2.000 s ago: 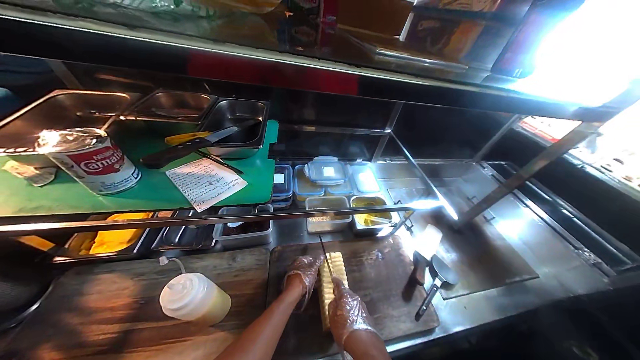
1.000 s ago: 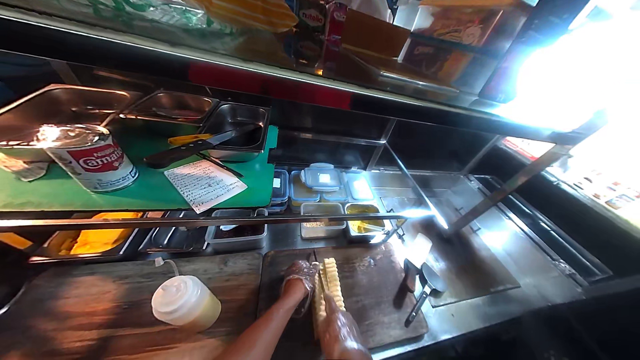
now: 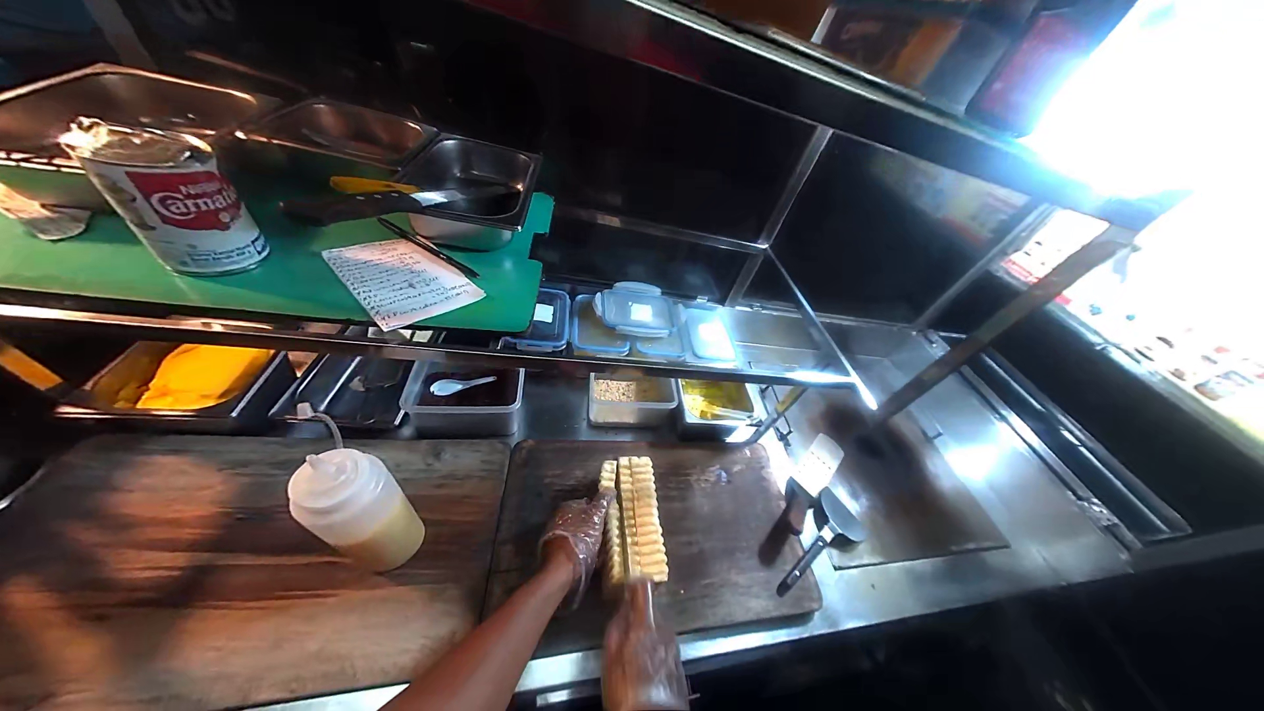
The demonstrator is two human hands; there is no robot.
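Observation:
A long row of pale yellow, ridged food slices (image 3: 647, 518) lies on a dark wooden cutting board (image 3: 721, 583), split lengthwise. My left hand (image 3: 578, 533), in a clear plastic glove, touches the row's left side with its fingertips. At the near end is my gloved right hand (image 3: 644, 642), blurred, closed around the handle of a knife (image 3: 626, 513) whose thin blade runs along the split. To the left, a squeeze bottle (image 3: 355, 509) of pale yellow liquid stands on another wooden board (image 3: 227, 583).
A spatula (image 3: 825, 538) and a scraper (image 3: 815, 469) lie at the board's right edge. Food containers (image 3: 464, 400) line the back under a metal shelf edge. Above, a green board (image 3: 504, 296) holds a large can (image 3: 178, 202), a handwritten sheet (image 3: 400, 281), a black-handled knife (image 3: 355, 205) and metal pans.
My right hand has drawn back toward the near end of the row; earlier it was over the slices. My left hand stays beside them.

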